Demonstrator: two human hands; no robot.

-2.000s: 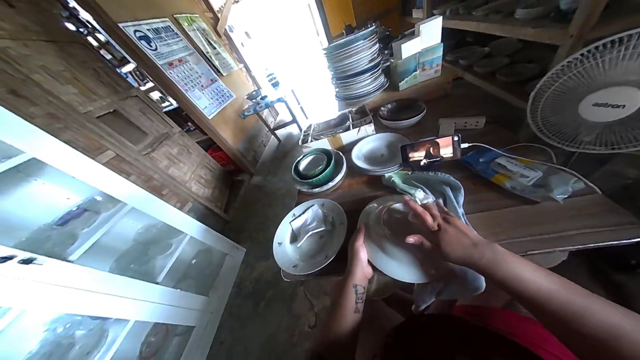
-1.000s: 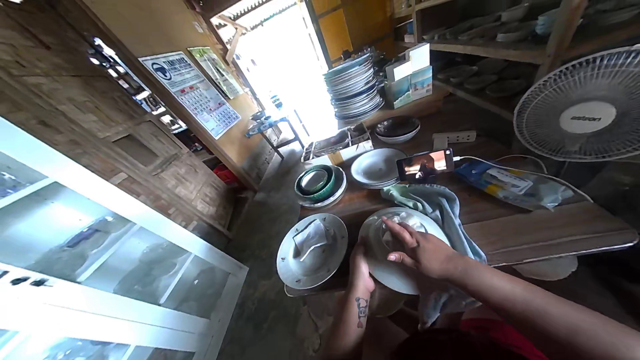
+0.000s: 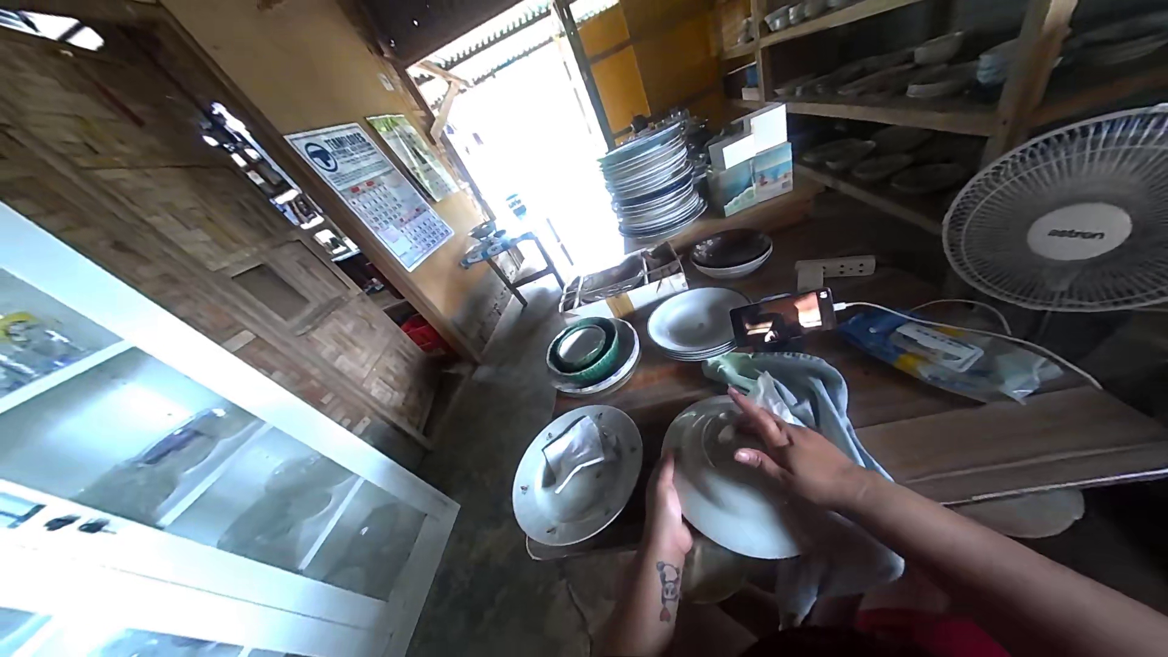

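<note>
A white plate (image 3: 730, 484) is tilted at the table's near edge, with my left hand (image 3: 671, 511) gripping its left rim. My right hand (image 3: 789, 452) lies over the plate's upper right part, fingers spread, with a whitish crumpled cloth or tissue (image 3: 771, 397) by its fingertips; whether the hand grips it is unclear. A blue-grey towel (image 3: 821, 388) drapes behind and under that hand. Left of the held plate is another white plate (image 3: 538, 502) with a folded white cloth (image 3: 575, 449) on it. Green bowls (image 3: 598, 365) are nested on white dishes behind.
Stacked white plates (image 3: 698, 319), a propped phone (image 3: 782, 317) with a cable, a plastic packet (image 3: 949, 351) and a power strip (image 3: 835, 269) are on the table. A dark bowl (image 3: 730, 248) and a tall plate stack (image 3: 652, 182) stand farther back. A fan (image 3: 1077, 228) is right; a glass-fronted cabinet (image 3: 365, 474) is left.
My right hand has shifted over the plate, its fingers now nearer the upper rim than two seconds ago. My left hand keeps its grip on the rim.
</note>
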